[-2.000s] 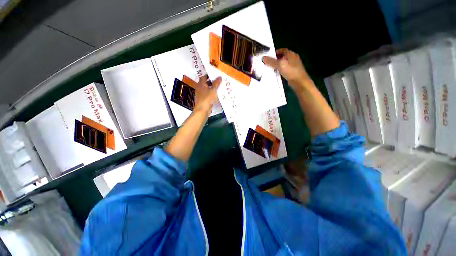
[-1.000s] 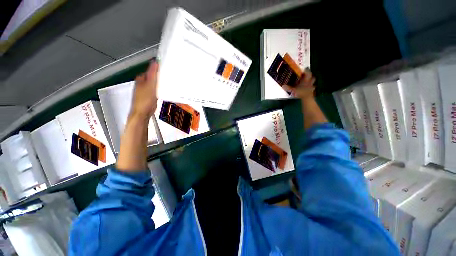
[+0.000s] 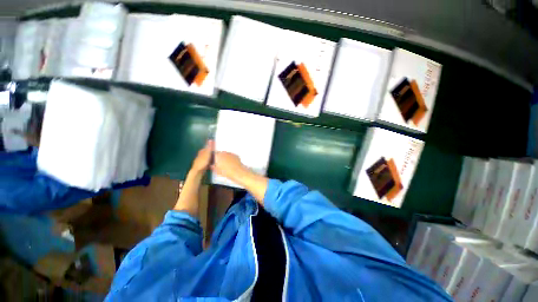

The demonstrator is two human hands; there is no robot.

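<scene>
A plain white rectangular piece (image 3: 245,138), box part or inner tray, lies on the green surface close to my lap. My left hand (image 3: 202,159) is at its left edge. My right hand (image 3: 229,166) reaches across its lower left corner, fingers at the same edge. Whether the fingers grip it or something at its edge cannot be told. A closed gift box (image 3: 387,168) with the device picture up lies to the right. On the belt behind are box lids with pictures (image 3: 298,74) and plain white open bases (image 3: 358,79), side by side.
A tall soft stack of white liners (image 3: 79,135) stands at the left, beside another worker's blue sleeve (image 3: 23,183). White trays (image 3: 97,44) sit at the belt's far left. Stacked finished boxes (image 3: 501,191) stand at the right. Brown cardboard (image 3: 156,215) is below bench level.
The view has swung left. My left hand no longer holds the white box, and my right hand has left the picture box. Both hands are now together at the plain white piece near my lap.
</scene>
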